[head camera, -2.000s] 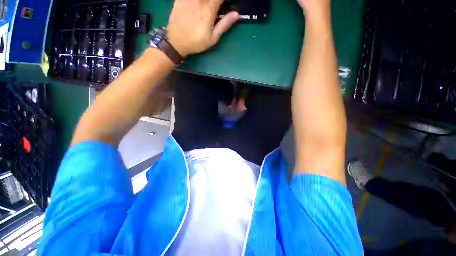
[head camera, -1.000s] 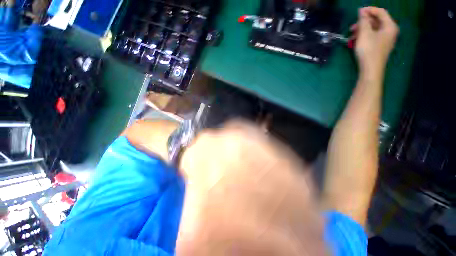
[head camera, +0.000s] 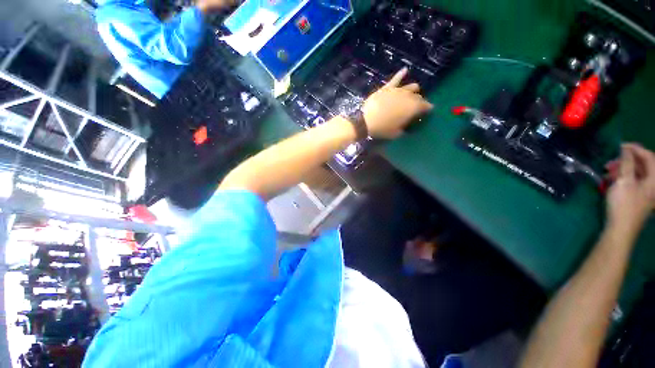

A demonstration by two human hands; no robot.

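Observation:
A black fixture [head camera: 517, 171] with white lettering on its front edge lies on the bench at the right. A thick red toggle grip [head camera: 581, 102] stands at its rear, and a thin lever with a red tip [head camera: 460, 110] is on its left side. My right hand [head camera: 632, 183] is at the fixture's right end, curled fingertips at another small red tip; a firm grip is not clear. My left hand [head camera: 393, 109] is over the near right part of the black blister tray [head camera: 345, 79], fingers bent downward. A dark shape shows by its fingertips; whether it is held is hidden.
A blue control box [head camera: 305, 36] stands beyond the tray. Another black tray stack [head camera: 176, 154] with an orange-red piece is farther left. A person in blue [head camera: 143, 43] is at the upper left. A pale thin line curves behind the fixture. The bench's front edge runs diagonally below.
The view has swung left and tilted. My left hand has gone from close in front of me to the tray. My right hand remains by the fixture's right lever.

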